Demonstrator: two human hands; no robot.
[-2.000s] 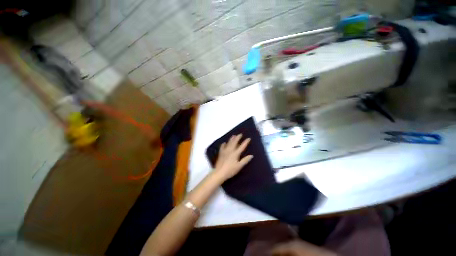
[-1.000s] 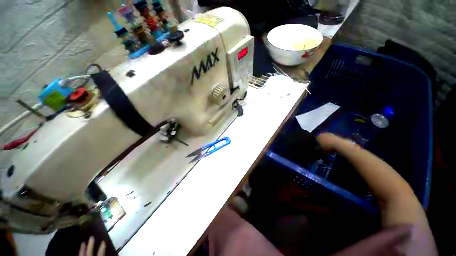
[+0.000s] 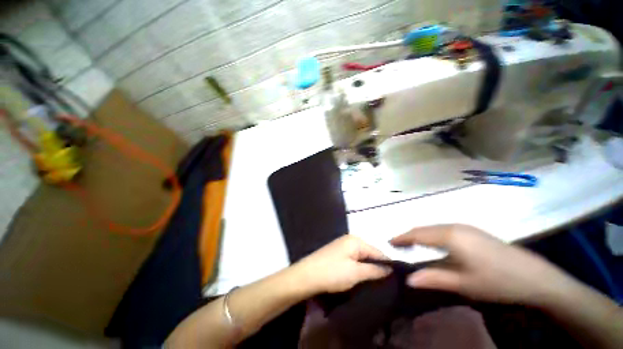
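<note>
A dark maroon-brown cut panel [image 3: 307,201] lies flat on the white tabletop, left of the needle area, its upper right corner beside the presser foot [image 3: 367,155]. Its lower part runs under my left hand [image 3: 345,264] to the front table edge. My left hand pinches dark fabric between thumb and fingers. My right hand [image 3: 464,262] faces it from the right, thumb and fingers around the dark fabric [image 3: 382,296] that hangs over the edge above my lap. The image is blurred, so the layers between the fingers are unclear.
The sewing machine head [image 3: 430,92] stands behind the panel. Blue-handled snips [image 3: 502,178] lie right of the needle. Dark fabric [image 3: 160,252] hangs by the orange-taped left edge [image 3: 212,225]. A cardboard sheet [image 3: 109,238] and orange cable [image 3: 179,194] are farther left.
The view has swung back left from the blue basket. My right hand has come from the basket to the front table edge and now holds dark fabric beside my left hand.
</note>
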